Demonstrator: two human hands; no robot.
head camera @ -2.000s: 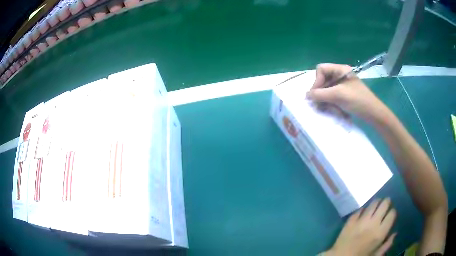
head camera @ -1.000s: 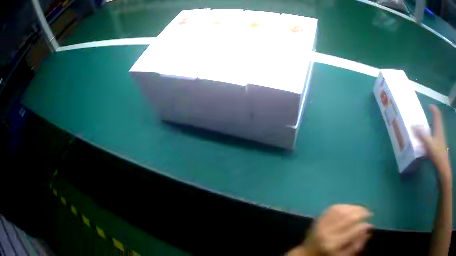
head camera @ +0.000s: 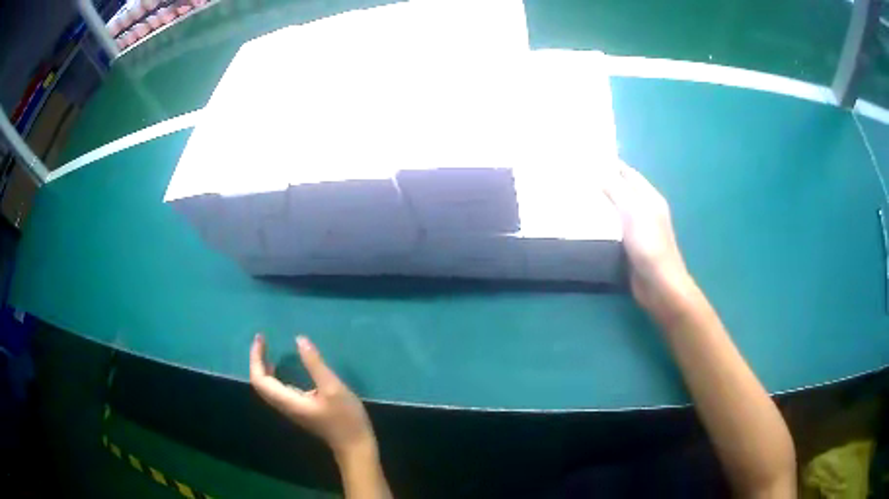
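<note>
A group of white product boxes [head camera: 341, 219] stands on the green bench as one wide block, its top blown out white. At its right end is a lower white box [head camera: 570, 146], touching the taller ones. My right hand [head camera: 648, 239] lies against the right side of this lower box, its fingers washed out at the edge; whether it grips is not clear. My left hand [head camera: 307, 390] is empty, thumb and fingers apart, over the bench's front edge, in front of the block and not touching it. No pen shows.
The green bench [head camera: 760, 214] has a curved front edge and a white rail [head camera: 702, 73] behind, with green belt beyond. Grey posts stand at back left and right. Pink-and-white items [head camera: 156, 19] are at the far upper left. A yellow bag [head camera: 838, 473] lies below the bench at right.
The single box that stood apart at right now lies against the block's right end, with my right hand at its side. My left hand has moved left and opened. The view has shifted.
</note>
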